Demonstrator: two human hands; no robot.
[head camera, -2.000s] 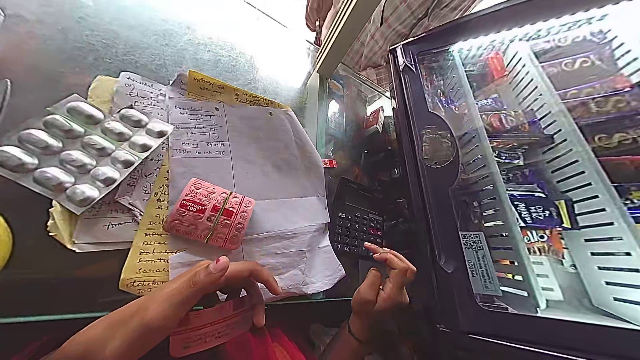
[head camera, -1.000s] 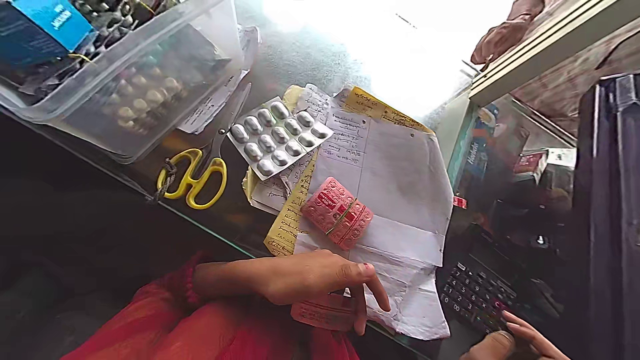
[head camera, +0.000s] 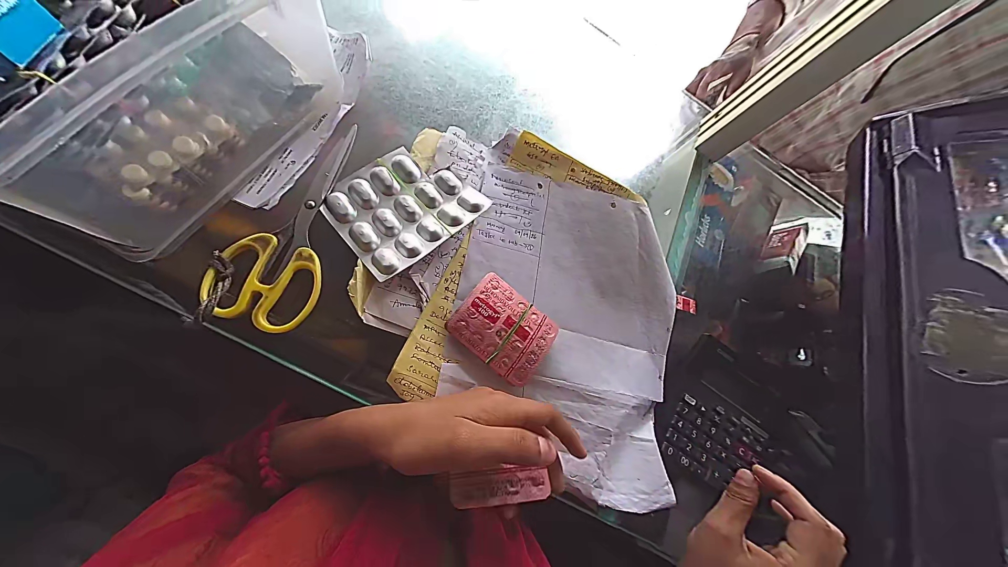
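Note:
My left hand (head camera: 480, 433) holds a pink blister strip (head camera: 500, 487) beneath its fingers, at the counter's near edge. Just beyond it, a stack of pink blister packs (head camera: 504, 327), bound with a green rubber band, lies on handwritten white and yellow papers (head camera: 598, 268). A silver blister pack of oval tablets (head camera: 405, 213) rests on the papers' left side. At the lower right my right hand (head camera: 764, 524) is at the near edge of a black calculator (head camera: 713, 437), thumb and index finger close together; whether they touch its keys or pinch anything cannot be told.
Yellow-handled scissors (head camera: 264, 283) lie left of the silver pack, beside a clear plastic bin (head camera: 181, 142) of blister packs. Another person's hand (head camera: 732, 67) is at the far edge. A dark-framed case (head camera: 906, 315) stands at the right, near boxes (head camera: 787, 236) seen through glass.
The view has swung left since two seconds ago, bringing the scissors and bin into sight. My left hand still holds the pink strip. My right hand stays by the calculator, its fingers now closer together.

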